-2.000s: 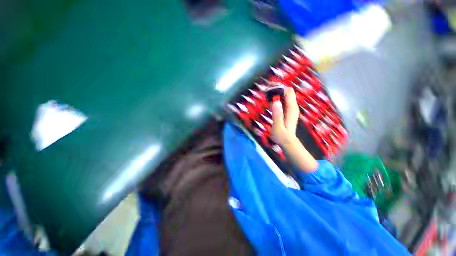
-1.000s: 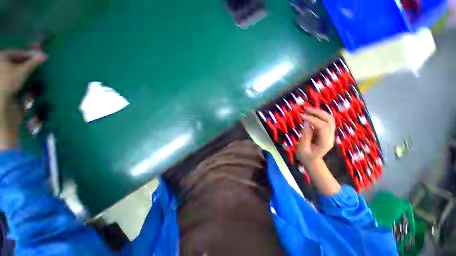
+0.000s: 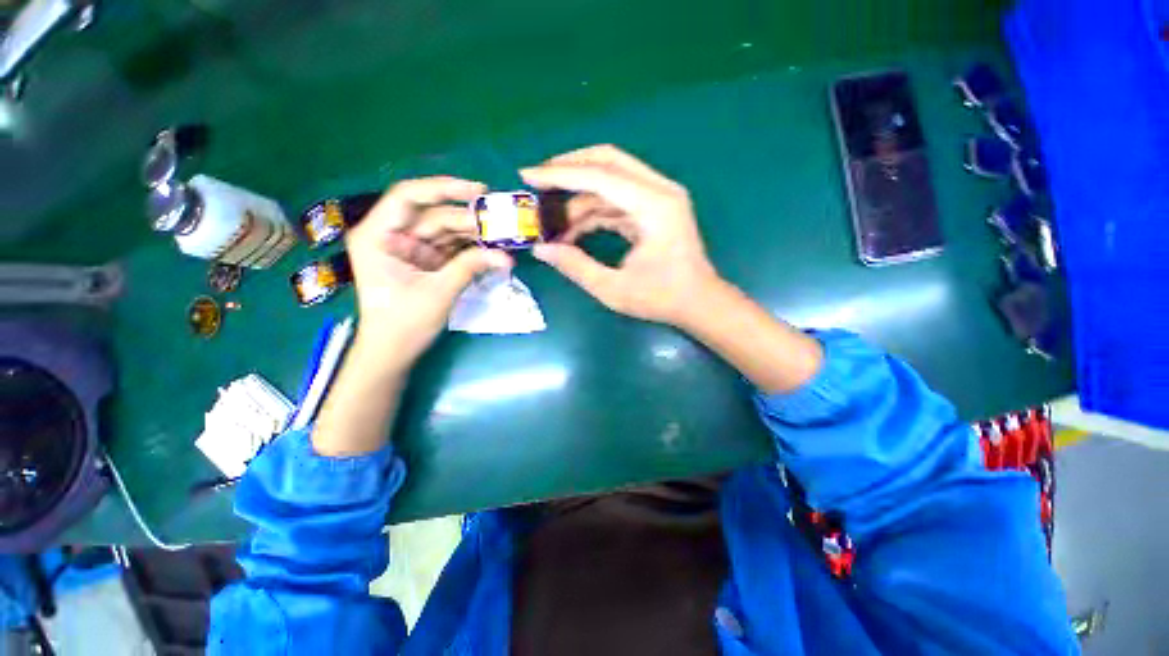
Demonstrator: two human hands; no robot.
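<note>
An opened unit (image 3: 509,219), a small square with a white and gold-orange face and a shiny rim, is held up between both hands above the green bench. My left hand (image 3: 417,250) grips its left side with thumb and fingers. My right hand (image 3: 635,237) is at its right side, thumb and fingers around a dark part joined to the unit; its hold there is partly hidden. A white wiping cloth (image 3: 497,308) lies on the bench just below the unit. Two more opened units, an upper one (image 3: 323,222) and a lower one (image 3: 317,281), lie left of my left hand.
At left are a white solvent bottle (image 3: 237,224), brown-gold discs (image 3: 205,315), a wipe stack (image 3: 244,426), a blue-and-white strip (image 3: 322,372) and a desk fan (image 3: 51,436). At right are a phone (image 3: 887,167), dark units (image 3: 1004,156), a blue bin (image 3: 1102,205) and red clamps (image 3: 1017,442).
My right hand has moved from the clamp tray to over the bench. My left hand has come from the far left, and both now hold an opened unit. The view has swung left.
</note>
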